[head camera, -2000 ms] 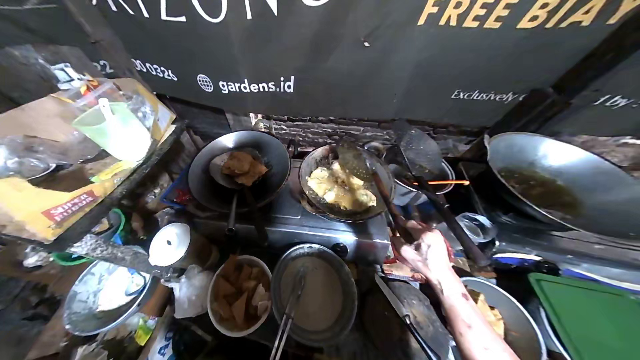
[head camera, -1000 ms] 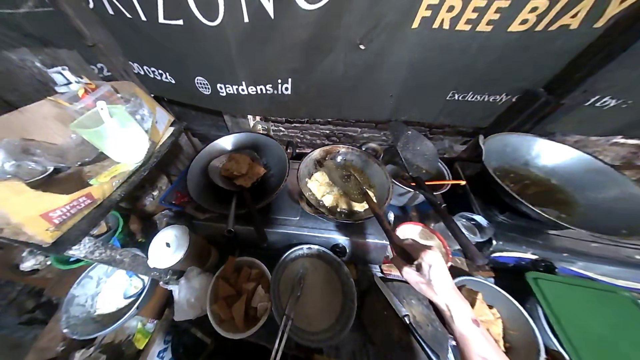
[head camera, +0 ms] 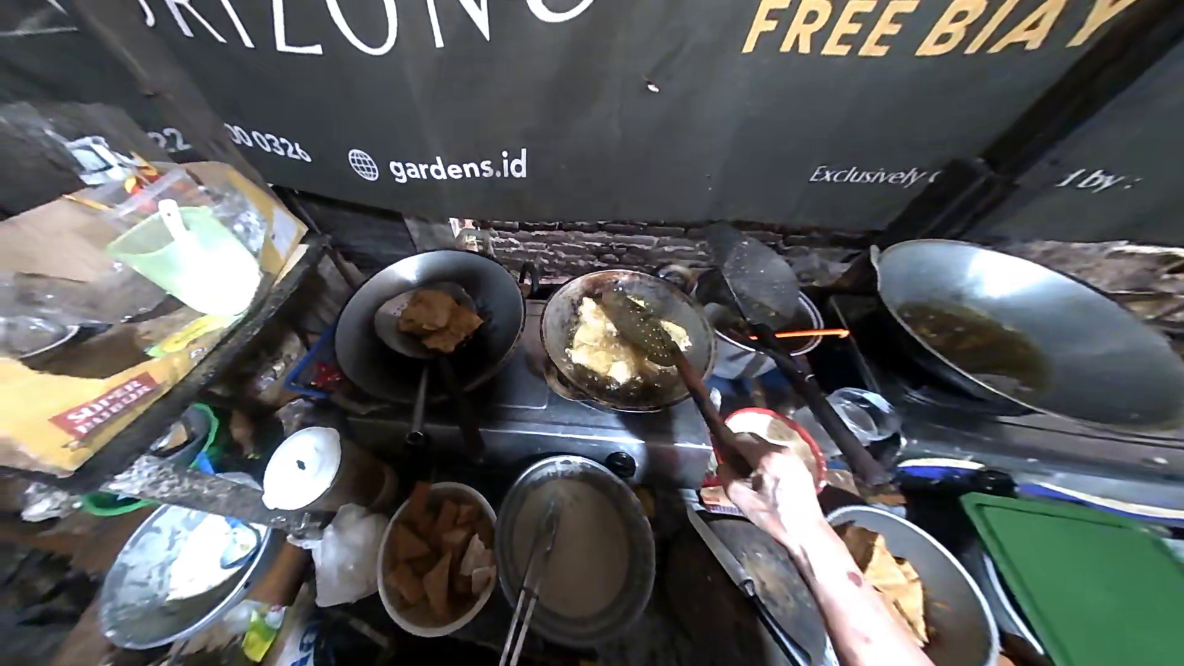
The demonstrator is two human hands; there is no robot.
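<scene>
My right hand (head camera: 770,481) grips the handle of a perforated frying spatula (head camera: 640,326), whose blade lies in the middle wok (head camera: 557,366) among pale battered pieces (head camera: 601,344) in bubbling oil. My left hand is out of view. Left of that wok, a larger dark wok (head camera: 356,324) holds a ladle-like strainer with browned fried pieces (head camera: 438,320) in it. A second long-handled strainer (head camera: 758,282) rests over a pot to the right. Below the stove stand a bowl of batter (head camera: 592,555) with metal tongs (head camera: 529,592) in it and a white tub of cut brown tofu pieces (head camera: 444,564).
A large wok with oil (head camera: 1101,333) stands at the right, above a green board (head camera: 1064,573). A knife (head camera: 726,548) lies on a round board (head camera: 777,573) beside a bowl of folded brown pieces (head camera: 957,564). At left are a lidded metal can (head camera: 356,476) and a cardboard box (head camera: 55,407).
The spatula blade has shifted within the middle wok, from its upper part to lower right, then back up toward its middle. My right hand has moved slightly with the handle.
</scene>
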